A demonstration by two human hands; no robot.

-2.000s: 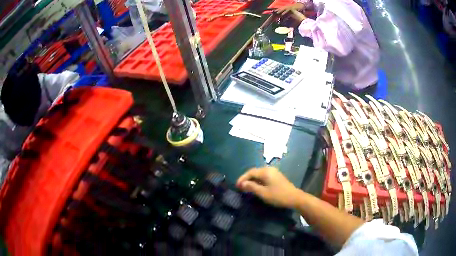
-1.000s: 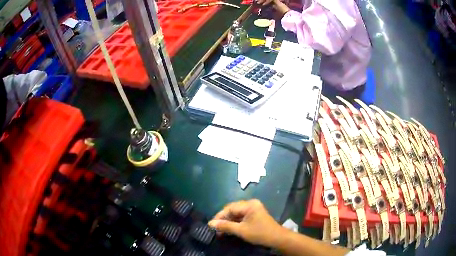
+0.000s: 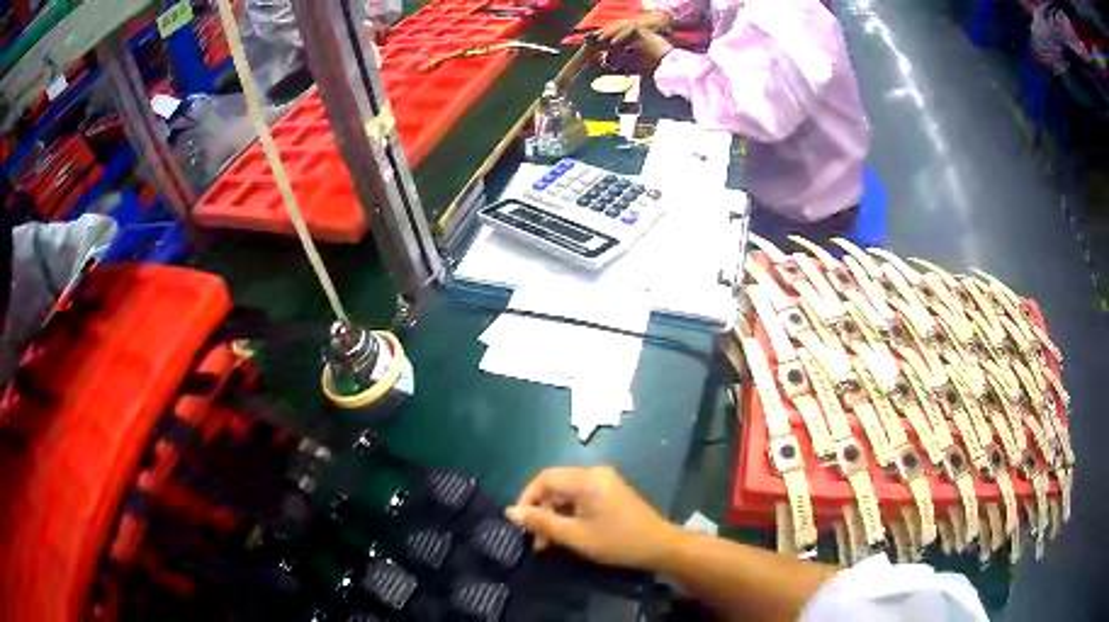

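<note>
Several black watches (image 3: 428, 547) lie face down in rows on the green bench at the lower middle, their grey case backs with lines of text facing up. My right hand (image 3: 590, 516) is at the right edge of these watches. Its thumb and forefinger are together beside the upper right case back (image 3: 500, 541); whether they pinch anything I cannot tell. The black straps blend into a dark area at the lower left. My left hand is not in view.
Stacked red trays (image 3: 116, 401) stand at left. A dispenser bottle (image 3: 365, 362) sits in a yellow-white ring by a metal upright (image 3: 371, 146). A calculator (image 3: 575, 209) lies on papers (image 3: 572, 358). Cream-strapped watches (image 3: 906, 401) cover a red tray at right. A person in pink (image 3: 778, 103) sits beyond.
Over two seconds the view has shifted, so the bench items sit further left in the picture. My right hand stays beside the case backs, with thumb and forefinger still together.
</note>
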